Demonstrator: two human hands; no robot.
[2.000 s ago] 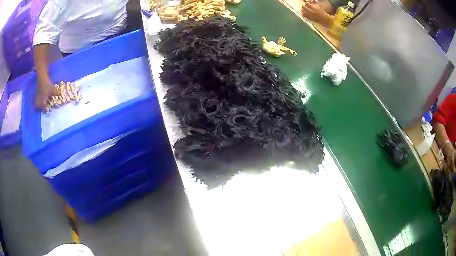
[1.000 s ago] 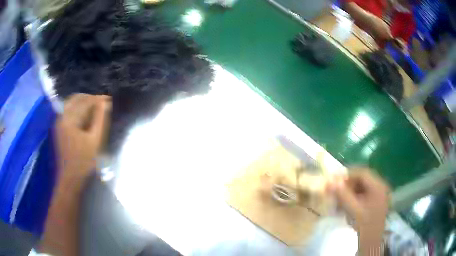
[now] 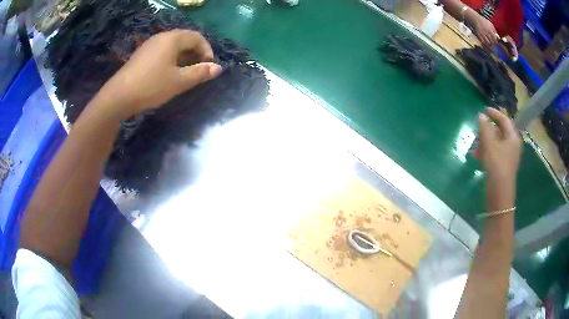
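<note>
My left hand [image 3: 165, 75] is over the large pile of black shaggy rings [image 3: 165, 128], thumb and fingers curved close together. Whether it holds a black piece against the dark pile cannot be told. My right hand [image 3: 498, 142] is raised at the right, in front of the green belt, fingers bent and a little apart, with nothing visible in it. A white-rimmed oval glue dish [image 3: 363, 242] sits on the brown-spotted cardboard sheet [image 3: 318, 240]. A thin pale stick [image 3: 383, 250] lies across the dish rim, its end over the cardboard.
The shiny metal table [image 3: 249, 187] borders the green belt [image 3: 318, 62]. A black clump [image 3: 410, 57] is on the belt. Blue bins [image 3: 34, 134] stand at the left. Across the belt are a person's hands [image 3: 483, 30], a white bottle [image 3: 432, 20] and more black pieces [image 3: 490, 78].
Since one second ago, my left hand has moved up and right over the pile. My right hand has moved up and away from the cardboard, leaving the dish and stick in view.
</note>
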